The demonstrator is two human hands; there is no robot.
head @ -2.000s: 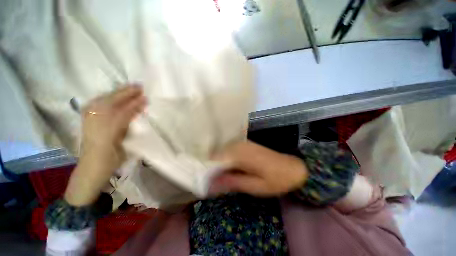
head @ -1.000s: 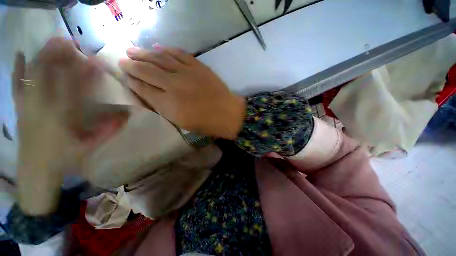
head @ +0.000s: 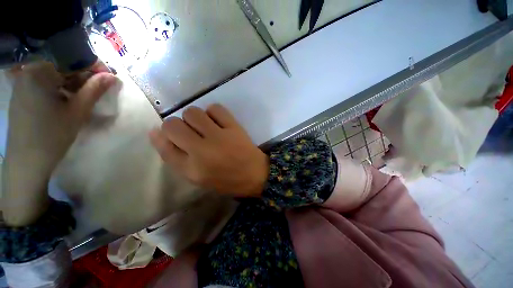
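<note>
The cream fabric piece (head: 121, 163) lies over the machine bed and table edge and hangs towards my lap. My left hand (head: 73, 95) is at the upper left, partly hidden under the dark sewing machine head (head: 42, 28), with thumb and fingers pinching the fabric near the presser foot (head: 115, 42). My right hand (head: 211, 149) holds the fabric's right edge near the table's front edge, fingers curled; its fingertips are partly hidden. The fabric's top corner lies just below the presser foot, in the lamp glare.
Tweezers (head: 266, 38) and black thread snips (head: 311, 14) lie on the bed. A measuring tape (head: 360, 107) runs along the table edge. Cream pieces (head: 439, 121) hang at right beside a wire rack (head: 354, 140). A red bin (head: 121, 271) with crumpled cloth is at lower left.
The fabric is turned and drawn to the left, up to the presser foot. My left hand has moved up under the machine head. My right hand has moved down and curled. The view has shifted.
</note>
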